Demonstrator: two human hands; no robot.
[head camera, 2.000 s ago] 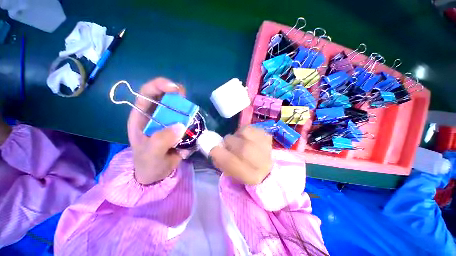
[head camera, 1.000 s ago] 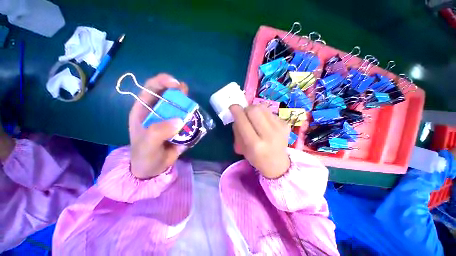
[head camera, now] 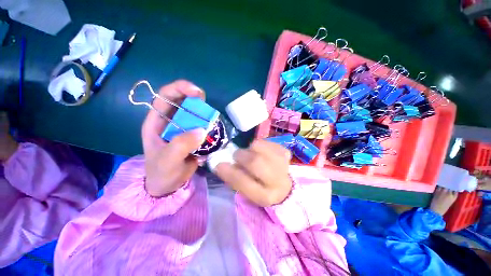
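Observation:
My left hand (head camera: pixel 171 148) holds a teal-blue binder clip (head camera: pixel 189 118), its wire handle pointing up and left. The clip's jaws grip a round dark watch head (head camera: pixel 211 138) with white dial marks and a red mark. My right hand (head camera: pixel 259 173) is at the lower right of the watch head, with a small white cloth (head camera: pixel 222 156) at its fingertips touching the rim. My right fingers are slightly blurred. The white bottle (head camera: pixel 247 110) stands just above my right hand, left of the tray.
A red-pink compartment tray (head camera: pixel 406 180) holds several clipped pieces (head camera: pixel 352 91). At left lie a tape roll (head camera: pixel 87 86), crumpled tissue (head camera: pixel 92 46) and a blue-black pen (head camera: pixel 114 62). A person's pink sleeve (head camera: pixel 51 188) is at left, another's blue sleeve (head camera: pixel 420 237) at right.
My right hand has moved from the white bottle back down and left to the watch head. My left hand still holds the clip, slightly shifted. The neighbour's hand at right has appeared by a translucent bottle.

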